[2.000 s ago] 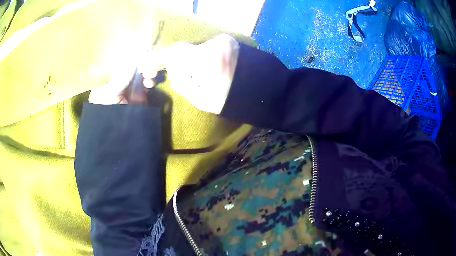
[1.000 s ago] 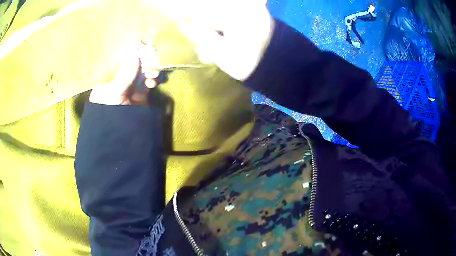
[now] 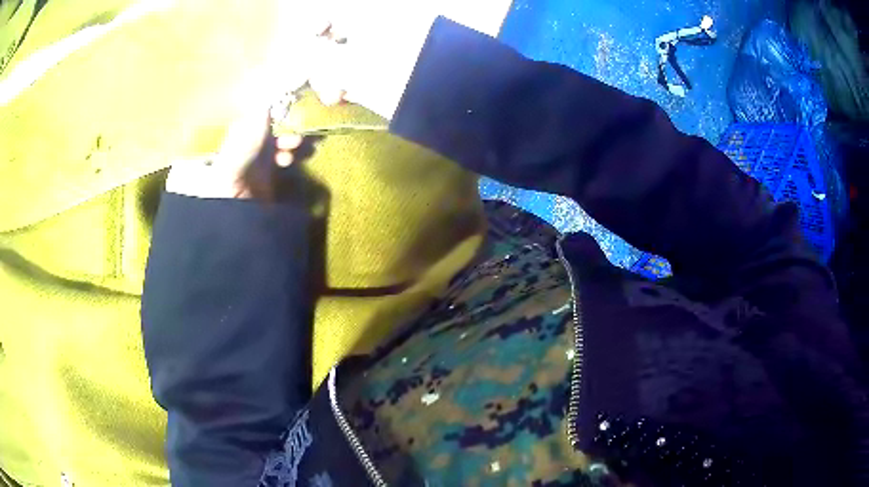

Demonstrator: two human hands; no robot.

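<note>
The mustard-yellow coat (image 3: 391, 181) lies across my lap and the left side. My left hand (image 3: 250, 157) is at the coat's folded edge, its fingers pinched together on the cloth. My right hand (image 3: 357, 67) is just above and to the right of the left fingers, its thumb and fingertips close together. Strong glare washes out both hands and the cloth around them. I cannot make out a button, a needle or a thread at the fingertips, nor tell what the right hand holds.
Blue sheeting (image 3: 591, 48) lies beyond my right sleeve. On it is a small black-and-white object (image 3: 672, 57), perhaps snips. At the right are a crumpled translucent blue bag (image 3: 774, 71) and a blue plastic basket (image 3: 796, 157).
My right hand moved up and right, away from the left fingers, then came back down and left near them. My left hand stays at about the same place on the coat.
</note>
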